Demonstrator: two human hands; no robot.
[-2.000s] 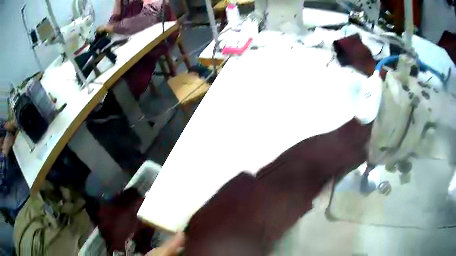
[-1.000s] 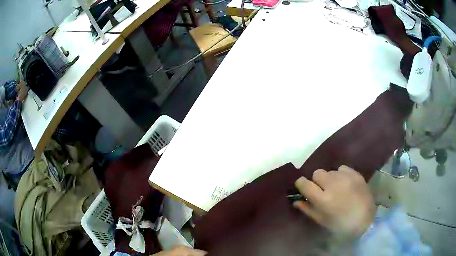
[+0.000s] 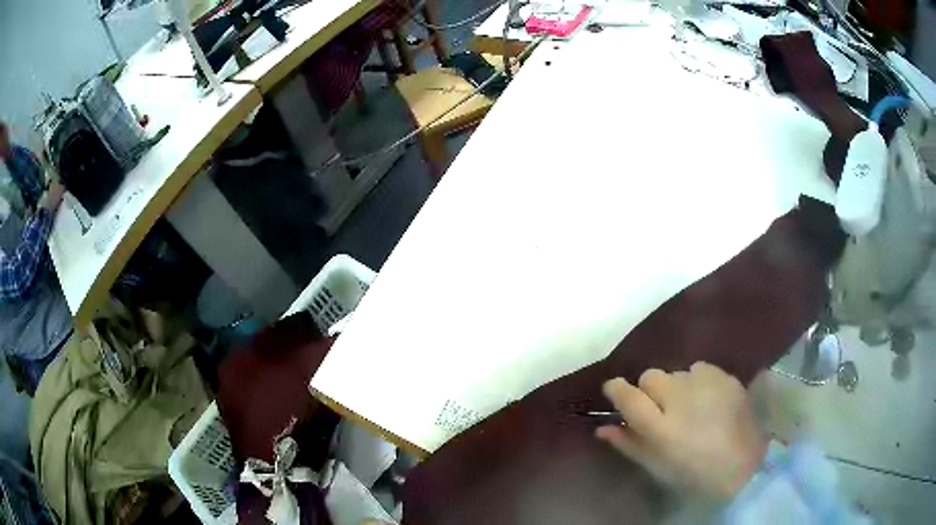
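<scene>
A long maroon fabric panel (image 3: 718,308) lies along the front edge of the white sewing table and runs under the machine head at the right. My right hand (image 3: 686,426) is over the panel, fingers curled round a small dark metal tool that looks like thread snips (image 3: 598,414); its tip points left over the cloth. The rest of the tool is hidden in the fingers. My left hand is not in view. The white machine lamp (image 3: 862,179) hangs beside the blurred cream machine head (image 3: 888,246). Another maroon piece (image 3: 806,72) lies behind the lamp.
A white slatted basket (image 3: 203,467) below the table's left corner holds maroon pieces tied with a pale strip (image 3: 279,477). Khaki cloth (image 3: 103,420) is heaped beside it. Another table (image 3: 154,220) carries a machine, with a person's plaid sleeve (image 3: 23,256) at the far left. A wooden stool (image 3: 441,97) stands behind.
My right hand has come in over the panel since the oldest frame. My left hand, at the bottom edge before, is gone from view. The panel's stepped edge now looks smoother.
</scene>
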